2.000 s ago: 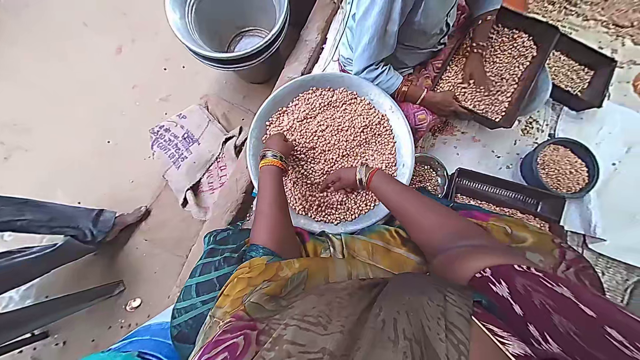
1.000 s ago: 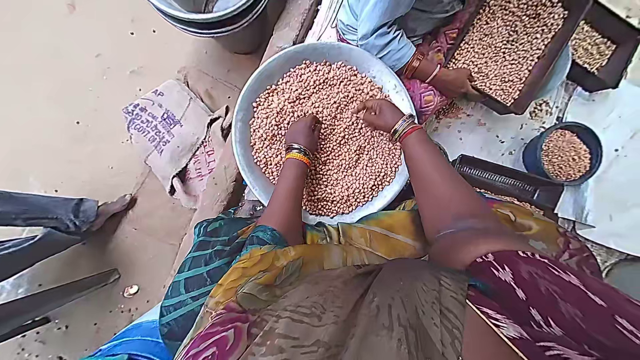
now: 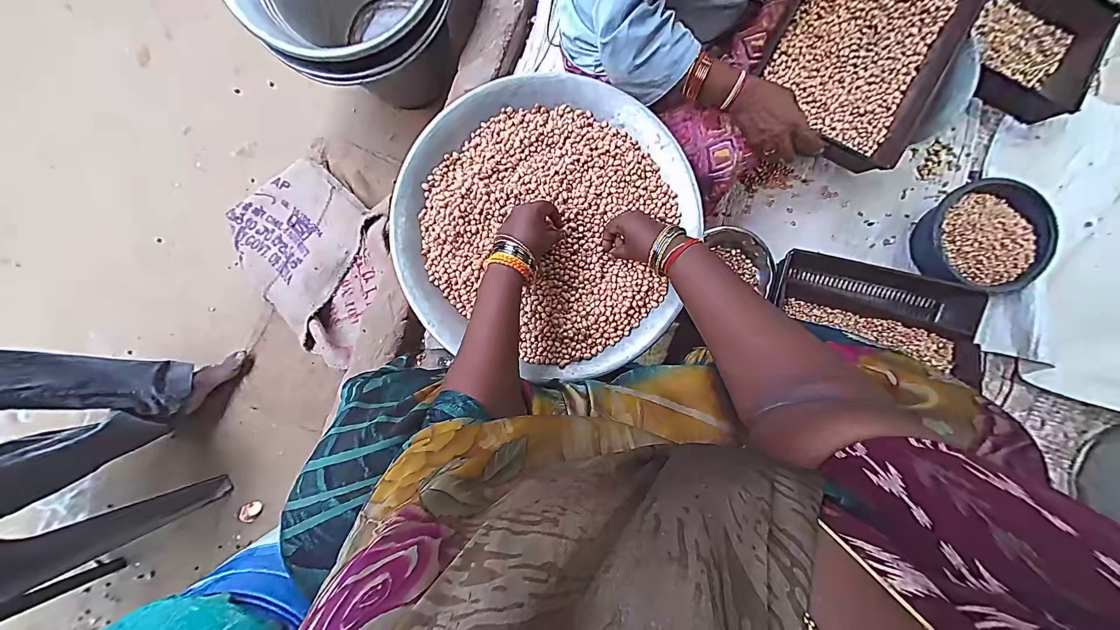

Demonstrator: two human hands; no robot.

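Observation:
A wide round metal basin [image 3: 409, 206] rests at my lap, filled with small pinkish-tan peanuts or similar kernels [image 3: 560, 157]. My left hand [image 3: 534, 226], with bangles at the wrist, is over the middle of the kernels, its fingers curled inward. To its right, my right hand [image 3: 632, 234] is also curled just at the surface of the kernels, fingertips turned down. Whether either hand has kernels inside it cannot be made out. The two hands are apart, with kernels showing between them.
A co-worker's hand [image 3: 774, 118] touches a dark tray [image 3: 910, 114] of kernels. Right of the basin are a small metal bowl [image 3: 766, 254], a black crate [image 3: 958, 311] and a dark bucket [image 3: 923, 241]. Left are stacked tubs [image 3: 402, 70], a printed sack [image 3: 297, 236] and a person's foot [image 3: 219, 376].
My right hand was further up in the basin a second ago and is now lower, nearer the kernels' middle right. The co-worker's tray has shifted from its place two seconds ago.

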